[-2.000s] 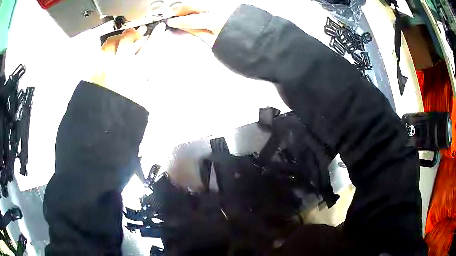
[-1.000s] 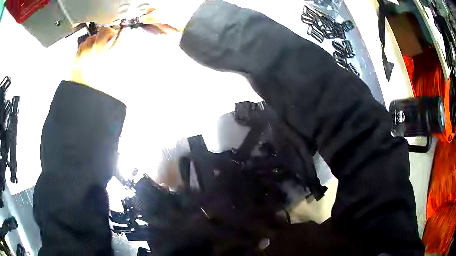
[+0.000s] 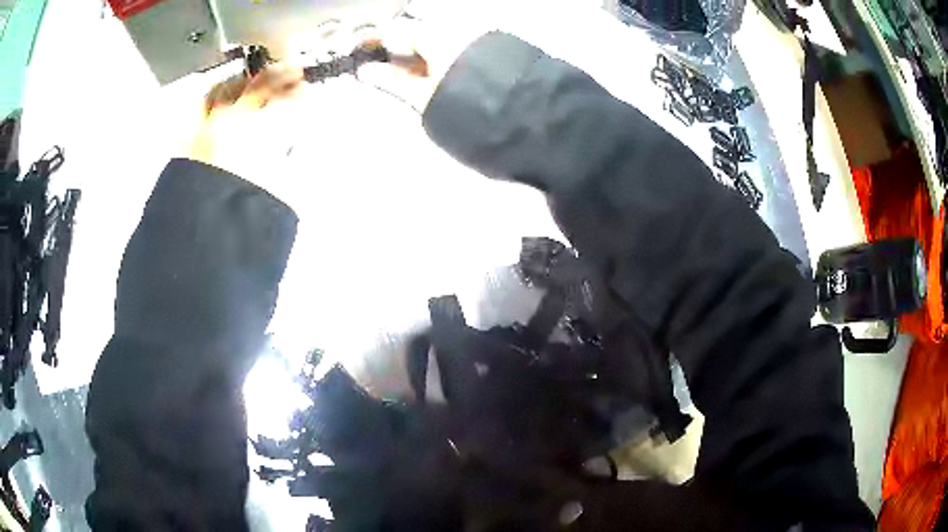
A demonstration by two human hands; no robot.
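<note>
A short black webbing strap (image 3: 338, 67) lies across the bright machine area at the top. My right hand (image 3: 405, 62), partly washed out by glare, pinches its right end. My left hand (image 3: 241, 91) is at the strap's left side, its fingertips close to a small dark machine part (image 3: 256, 60); glare hides whether they grip. The grey machine head (image 3: 172, 40) stands above. A dark pile of straps (image 3: 499, 384) lies near my body between my sleeves. No buckle can be made out on the strap in my hand.
Strap assemblies (image 3: 31, 260) lie at the left edge. Loose black buckles (image 3: 699, 94) are scattered at upper right, with a clear plastic bag (image 3: 681, 23) beyond. A black mug (image 3: 871, 281), a brown box (image 3: 859, 114) and orange material (image 3: 920, 416) are at the right.
The view has shifted. The short black strap now shows clearly between my hands at the machine. My right fingers have drawn back from the machine part, toward the right.
</note>
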